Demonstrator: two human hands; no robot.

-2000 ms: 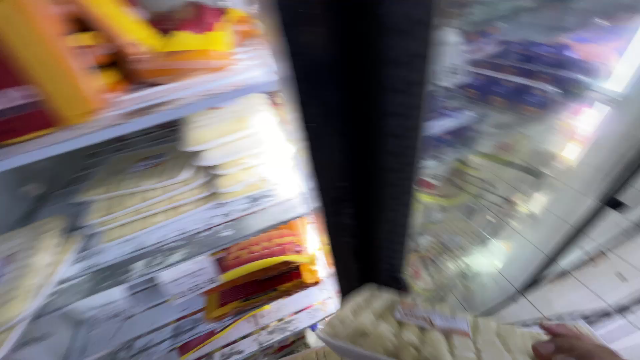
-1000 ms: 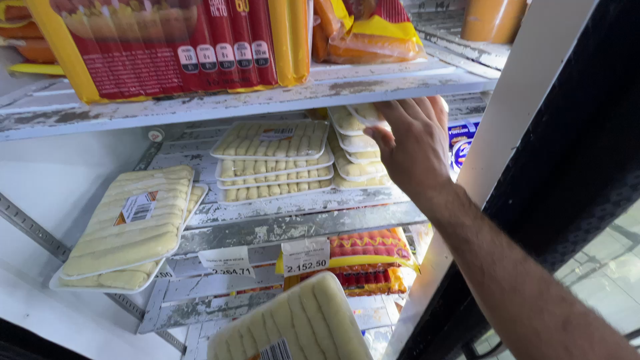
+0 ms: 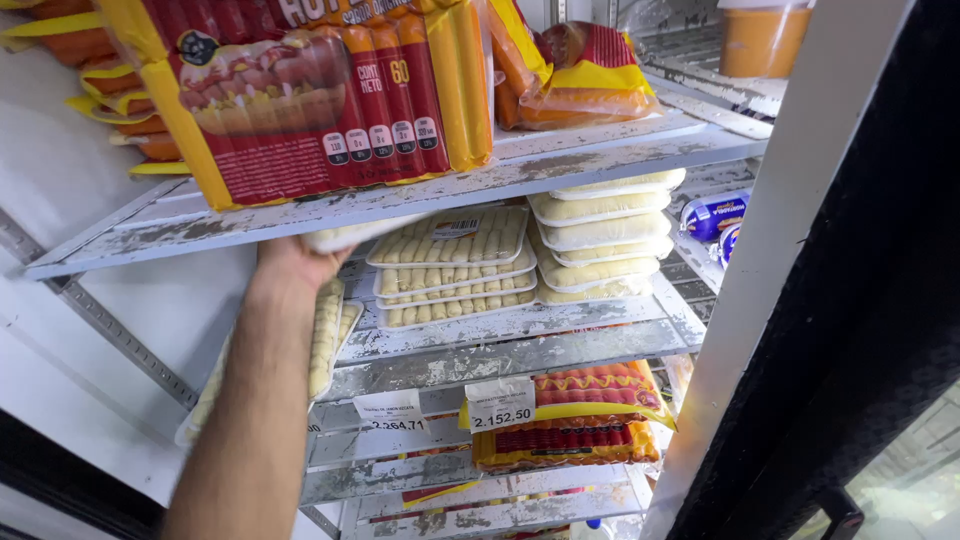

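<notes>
My left hand [image 3: 300, 262] reaches in from the bottom left and grips the near edge of a wrapped white foam tray [image 3: 367, 229], just under the upper shelf. Most of that tray and my fingertips are hidden. Right of it is a stack of trays of pale rolled dough sticks [image 3: 454, 236], the top one bearing a barcode label. A taller stack of wrapped pale trays [image 3: 604, 236] stands beside that. More dough-stick trays [image 3: 326, 341] lie partly behind my forearm. My right hand is out of view.
The upper shelf [image 3: 420, 191] carries hot dog sausage packs [image 3: 315, 97] close above my hand. Price tags [image 3: 501, 405] hang on the middle shelf's front, with sausage packs [image 3: 570, 446] below. Blue mortadella rolls [image 3: 716, 215] lie at right, beside the dark door frame [image 3: 825, 277].
My right hand, at the right-hand stack a second ago, has left the view. My left hand now shows at the left with a tray. The tray at the bottom of the earlier view no longer shows there.
</notes>
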